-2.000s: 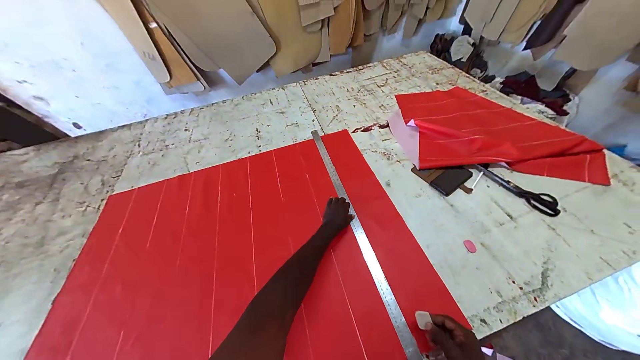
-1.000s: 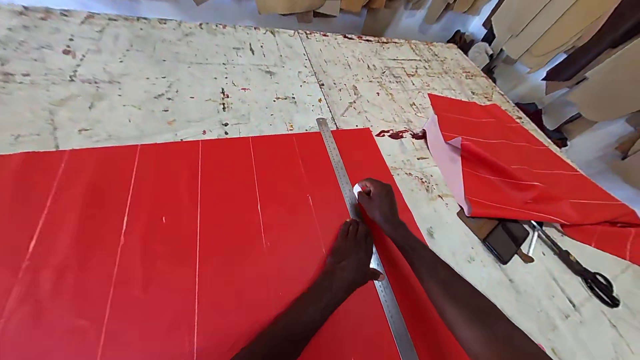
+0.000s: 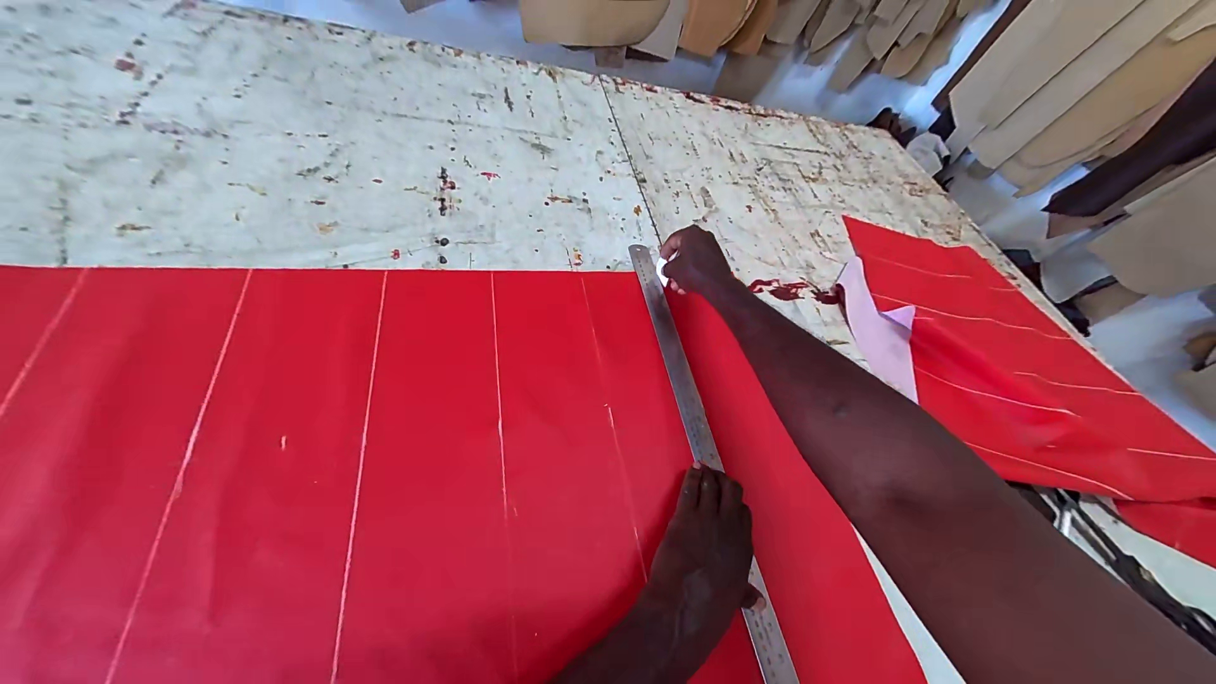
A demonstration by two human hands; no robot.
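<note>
A large sheet of red material (image 3: pixel 437 456), marked with pale lines, lies on the worktable. Along its right part runs a long steel ruler (image 3: pixel 679 366), its far end just past the sheet's far edge. My left hand (image 3: pixel 708 541) presses on the ruler in the lower middle, fingertips on the metal and thumb at its right edge. My right hand (image 3: pixel 696 261) pinches a piece of white chalk (image 3: pixel 663 270) against the ruler's right side, close to its far end.
At the right, a second red piece (image 3: pixel 1007 351) with a pale pink underside lies folded, also lined. Black-handled scissors (image 3: pixel 1140 579) are partly hidden by my right forearm. Brown and tan pattern templates (image 3: pixel 1092 95) hang beyond the worktable (image 3: pixel 332 152).
My right hand with the chalk has moved up along the ruler, from beside my left hand to the far end. Two seconds ago it was near the ruler's near end.
</note>
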